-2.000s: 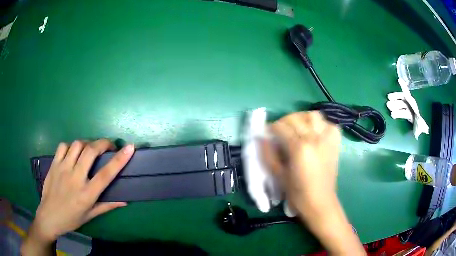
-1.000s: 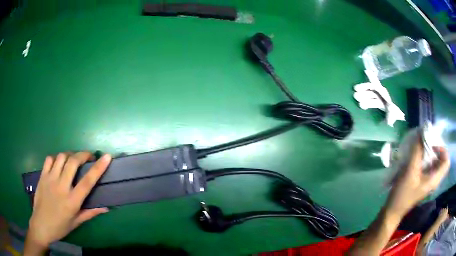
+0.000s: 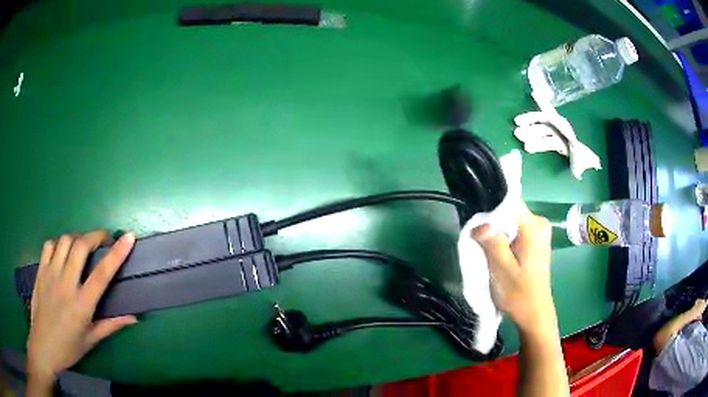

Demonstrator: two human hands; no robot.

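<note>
Two black power strips (image 3: pixel 194 267) lie side by side on the green bench, plain faces up. My left hand (image 3: pixel 74 298) lies over their left ends, fingers spread across both, gripping them. My right hand (image 3: pixel 516 260) holds a white cloth (image 3: pixel 477 271) and, with it, the coiled black power cord (image 3: pixel 473 170) of the far strip. The near strip's coiled cord (image 3: pixel 435 298) lies on the bench, partly behind the cloth. Its mains plug (image 3: pixel 293 329) rests near the front edge, pins up. A dark blur above the held coil may be the other plug.
A clear bottle (image 3: pixel 582 68) lies on its side beside a white glove (image 3: pixel 557 138). A yellow-labelled bottle (image 3: pixel 609 223) lies by stacked black strips (image 3: pixel 640 170) at right. A slim dark bar (image 3: pixel 248 14) is far off. Red bin (image 3: pixel 609 372) and a person's arm (image 3: pixel 683 326) are lower right.
My right hand wiped near the cord ends, went to the yellow-labelled bottle at right, then came back with the cloth and took hold of the far cord coil. My left hand still holds the strips.
</note>
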